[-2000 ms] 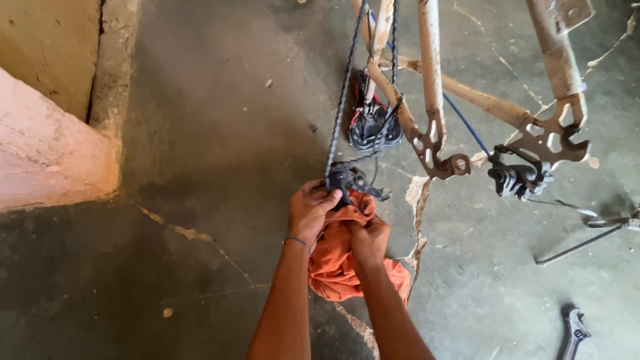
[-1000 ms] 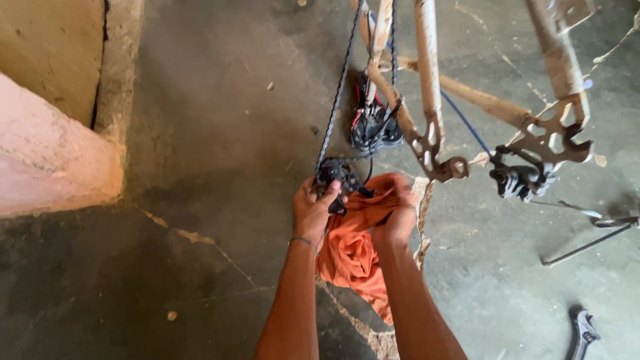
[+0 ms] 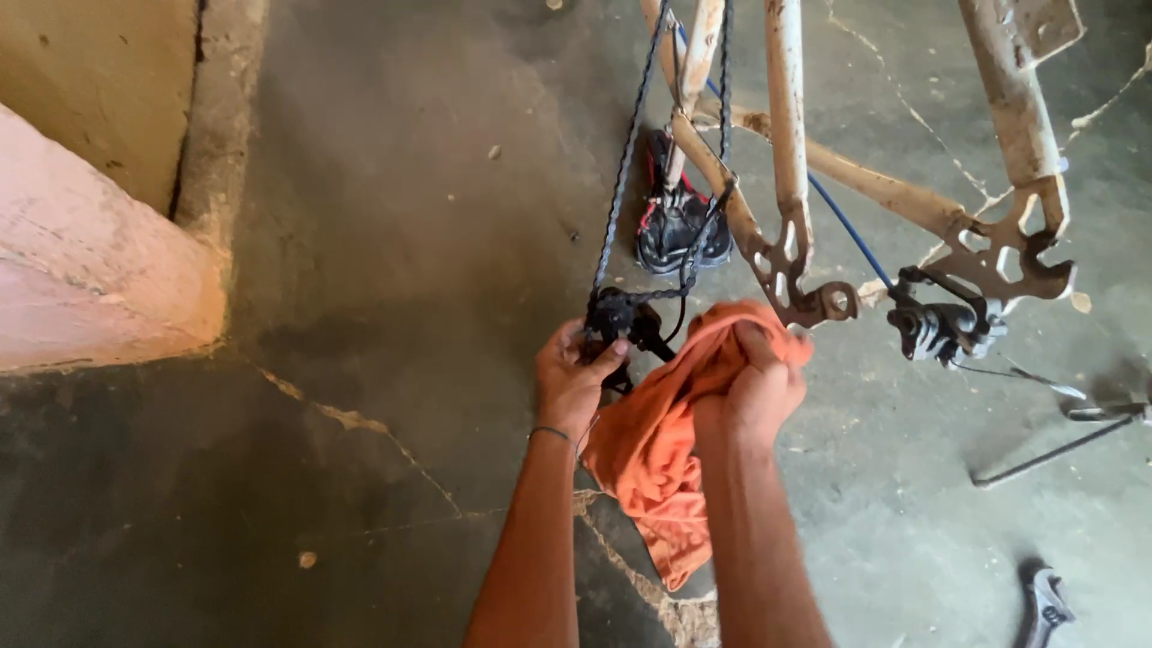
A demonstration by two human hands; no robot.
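Note:
My left hand (image 3: 576, 373) grips a black rear derailleur (image 3: 616, 317) between thumb and fingers. A dark bicycle chain (image 3: 621, 180) runs through it and up beside the cream, rust-marked bicycle frame (image 3: 788, 117). An orange cloth (image 3: 657, 450) is bunched in my right hand (image 3: 760, 387), just right of the derailleur, and its loose end hangs down between my forearms. Part of the derailleur is hidden behind my left fingers and the cloth.
A black saddle with red edging (image 3: 684, 238) lies beyond the chain. Right of the frame's dropouts is a black disc brake caliper (image 3: 940, 324) on a blue cable. An adjustable wrench (image 3: 1048, 607) and a hex key (image 3: 1053, 454) lie at right. A pink wall corner (image 3: 108, 252) stands at left.
My right hand has moved up and right with the cloth, away from the derailleur. The cloth, bunched around the derailleur's lower part two seconds ago, now hangs beside it. My left hand keeps its grip.

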